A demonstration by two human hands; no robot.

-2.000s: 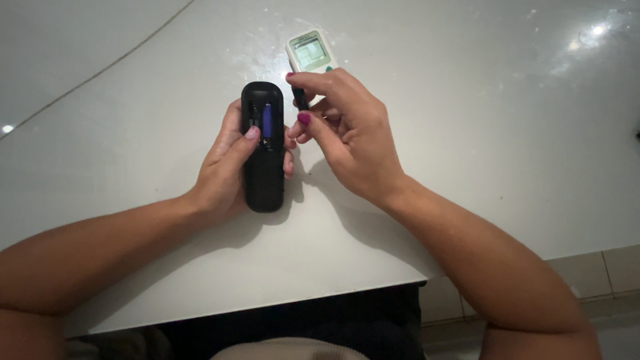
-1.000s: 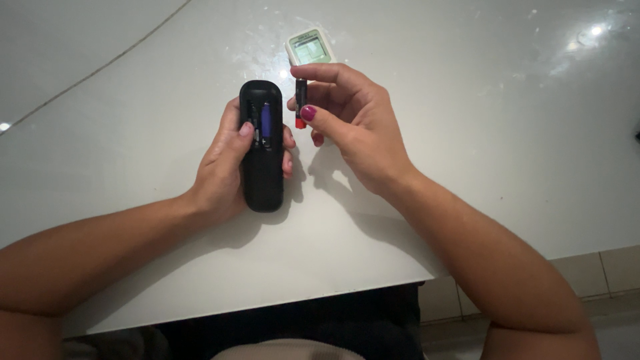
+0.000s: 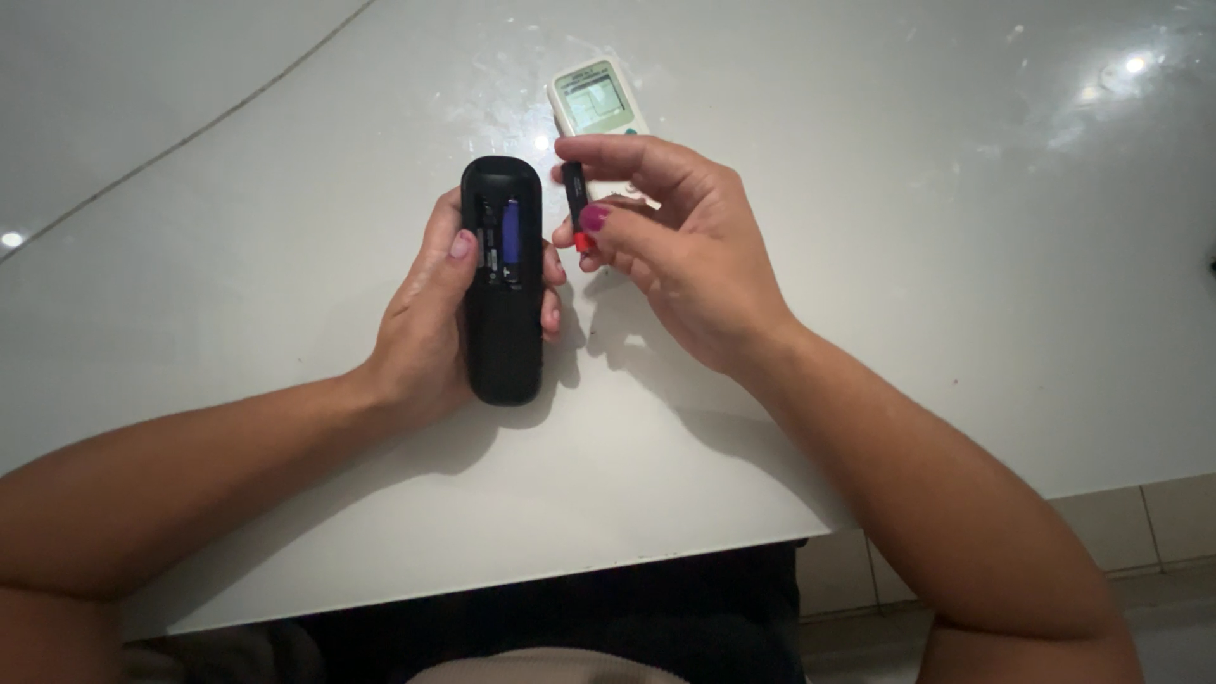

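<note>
My left hand holds a black remote control, back side up, with its battery compartment uncovered. A purple battery lies in the right side of that compartment, and my left thumb rests at the compartment's left edge. Just right of the remote, my right hand pinches a black battery with a red end between thumb and fingers, the red end toward me. A white remote control with a display lies on the table beyond my right hand, which hides its lower part.
The glossy white table has its near edge just in front of my body. A dark line crosses its surface at the upper left. Floor tiles show past the edge at the lower right.
The battery in my right hand has come more into view, its red end visible since one second ago. My left hand keeps its hold on the black remote, nearly unmoved.
</note>
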